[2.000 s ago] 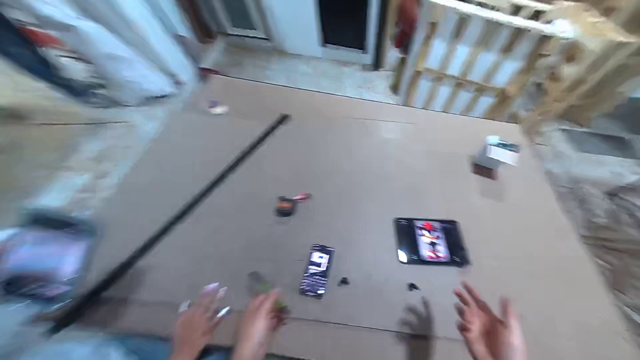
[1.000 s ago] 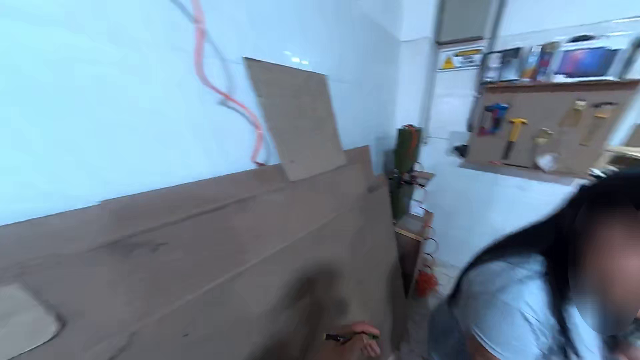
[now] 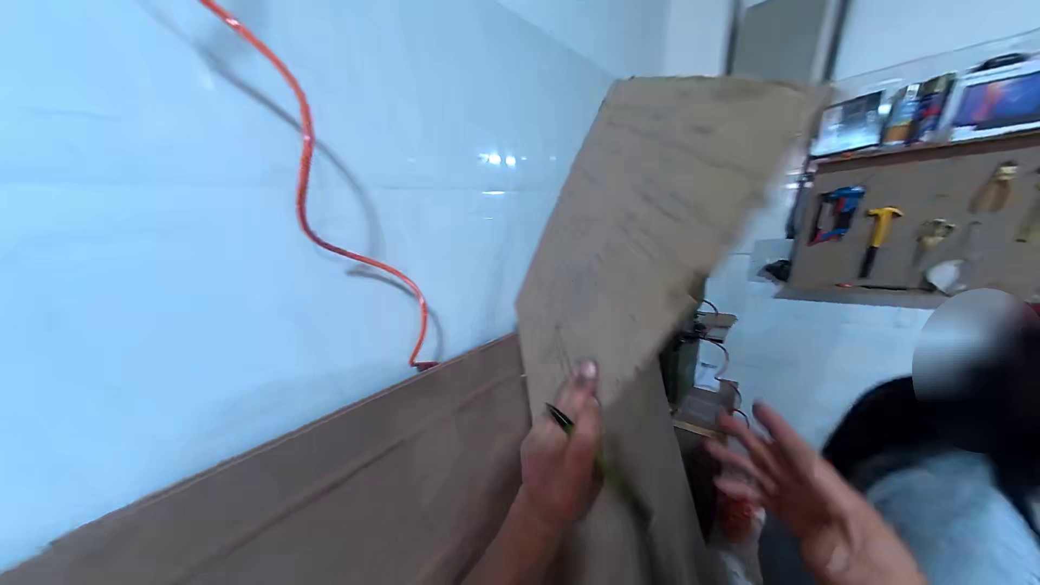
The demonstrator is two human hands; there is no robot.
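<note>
A loose cardboard panel [image 3: 642, 219] rises at a tilt in front of the pale wall. My left hand [image 3: 561, 463] is closed on its lower part, with a finger or thumb lying along its face. The same hand also has a slim green and black tool [image 3: 611, 475], blurred, whose dark pointed tip shows between the fingers; its exact kind cannot be told. To the right, my right hand [image 3: 800, 496] is raised with its fingers spread and nothing in it, apart from the panel.
Brown cardboard sheeting [image 3: 325, 496] runs along the wall below an orange cord [image 3: 305, 154]. A person [image 3: 942, 487] is close at the lower right. Behind hangs a tool board [image 3: 926, 175] with a yellow claw hammer [image 3: 877, 240], under a shelf with boxes.
The view has swung from the covered table to the wall. The loose panel, leaning on the wall one second ago, is now in my left hand. My right hand has come into view.
</note>
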